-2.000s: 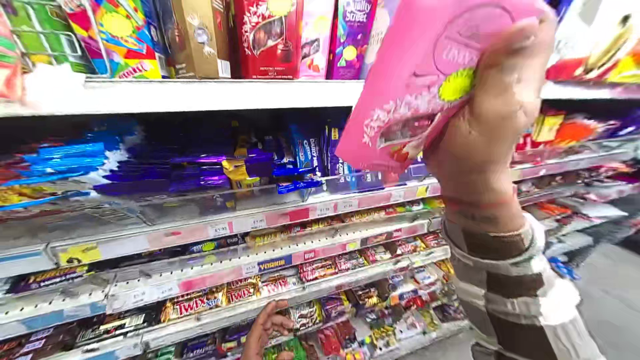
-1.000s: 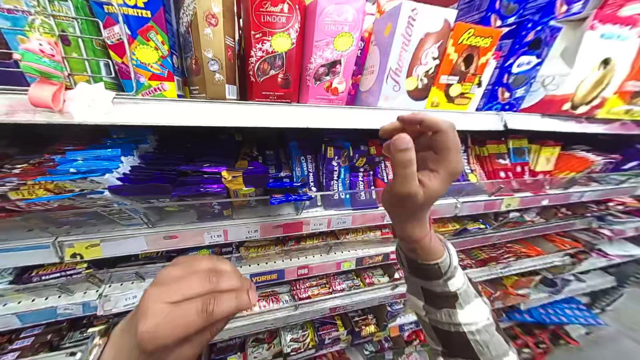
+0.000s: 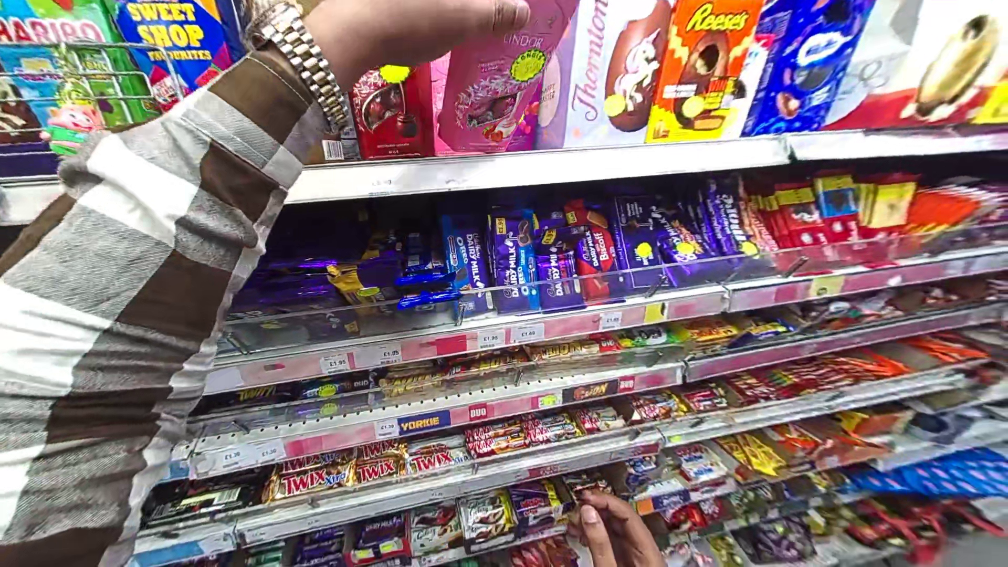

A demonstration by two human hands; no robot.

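Observation:
My left hand [image 3: 417, 35], with a metal watch and a checked sleeve, reaches across the upper left. Its visible digit lies over the top of a pink Lindor box [image 3: 500, 94] that leans slightly on the top shelf. The top of this hand is cut off, so whether it grips the box cannot be told. A red Lindor box [image 3: 394, 118] stands just left of the pink one, and a Thorntons egg box [image 3: 602, 71] to its right. Low in the view, my right hand [image 3: 618, 531] is loosely curled with nothing seen in it, in front of the lower chocolate bars [image 3: 535, 504].
A Reese's egg box [image 3: 705, 63] and blue boxes stand farther right on the top shelf [image 3: 551, 165]. Below are Dairy Milk bars [image 3: 512, 260] behind a clear plastic lip, then Twix packs [image 3: 315, 476]. A wire rack [image 3: 102, 75] hangs at upper left.
The pink box was in my right hand two seconds ago; one second ago both hands were empty. Since then my left hand has moved up to the pink box, while my right has dropped low.

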